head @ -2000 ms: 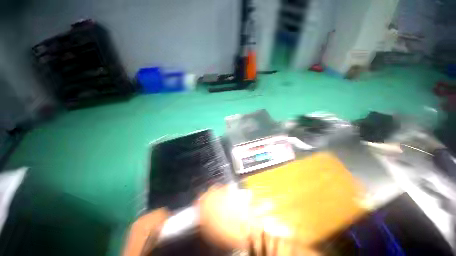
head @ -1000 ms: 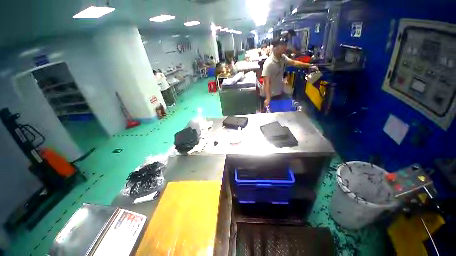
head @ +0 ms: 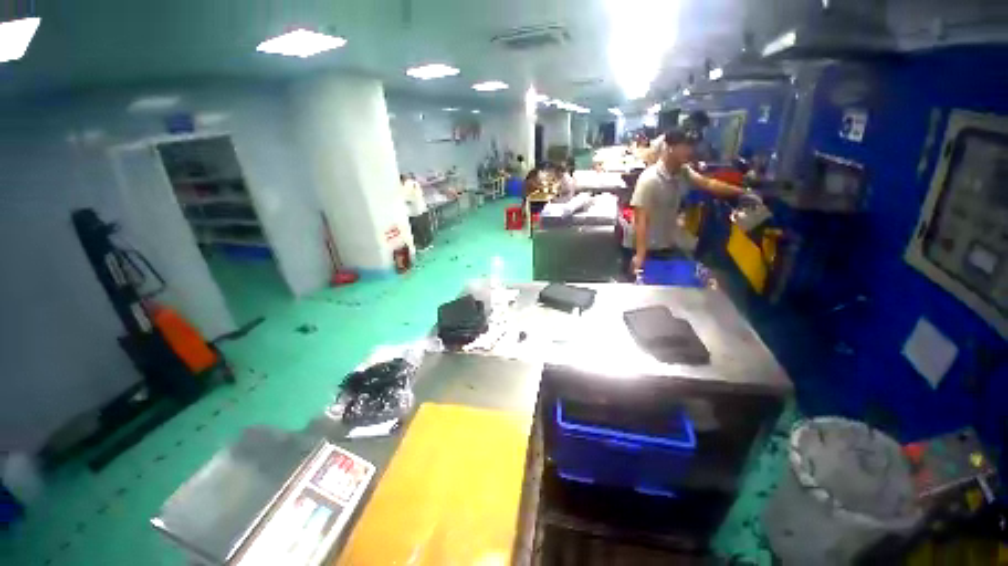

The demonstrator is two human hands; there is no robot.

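Neither of my hands is in the picture. A yellow-orange wrapped board (head: pixel 448 481) lies nearest in front of me on the steel bench. The bench scale (head: pixel 315 498), with a flat steel pan and a white front with red displays, stands at its left. Black scraps in a clear bag (head: pixel 376 389) lie behind the scale. Flat black rubber parts (head: pixel 667 334) lie on the far bench, with another black part (head: pixel 566 296) farther back. A dark stack (head: pixel 462 321) stands at that bench's left side.
A blue crate (head: pixel 625 442) sits under the far bench. A whitish scrap bucket (head: pixel 846 486) stands by the press controls at right. A person (head: pixel 663 216) stands beyond the bench by the blue presses. An orange-black lift truck (head: pixel 166 332) stands at left.
My hands, blurred over the board two seconds ago, are out of view. The view has swung toward the far bench and presses, then shifted slightly left in the last second.
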